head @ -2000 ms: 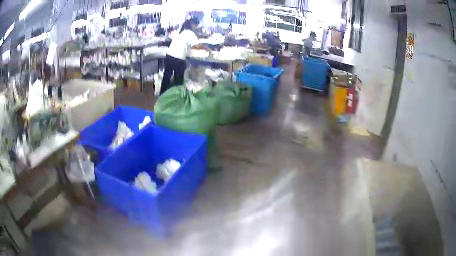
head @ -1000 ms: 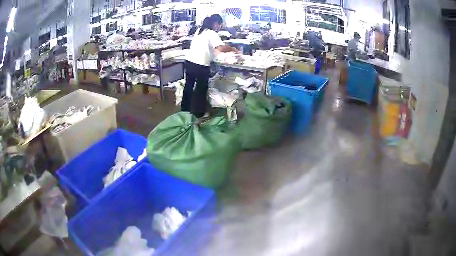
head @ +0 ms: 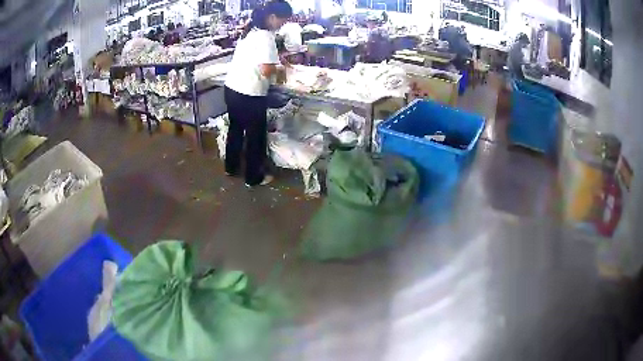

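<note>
Neither of my hands is in the picture. Nearest in front of me, a tied green sack [head: 166,300] bulges at the lower left, its lower part blurred. Beside it on the left stands a deep blue bin [head: 60,300] with white cloth [head: 103,300] inside, cut off by the bottom edge. A second green sack [head: 363,218] stands on the floor near the middle, against a lighter blue tub [head: 430,137] that holds something dark and a small white piece.
A cream bin [head: 67,222] of pale cloth stands at the left. A person [head: 250,92] in a white top stands at a table heaped with pale cloth [head: 377,79]. Another blue tub [head: 532,116] and a yellow and red object [head: 592,190] stand by the right wall. Grey floor [head: 437,296] lies ahead, blurred.
The view has moved forward along the floor. The near blue bin has left the picture at the bottom. The green sacks, lighter blue tub and standing person appear nearer.
</note>
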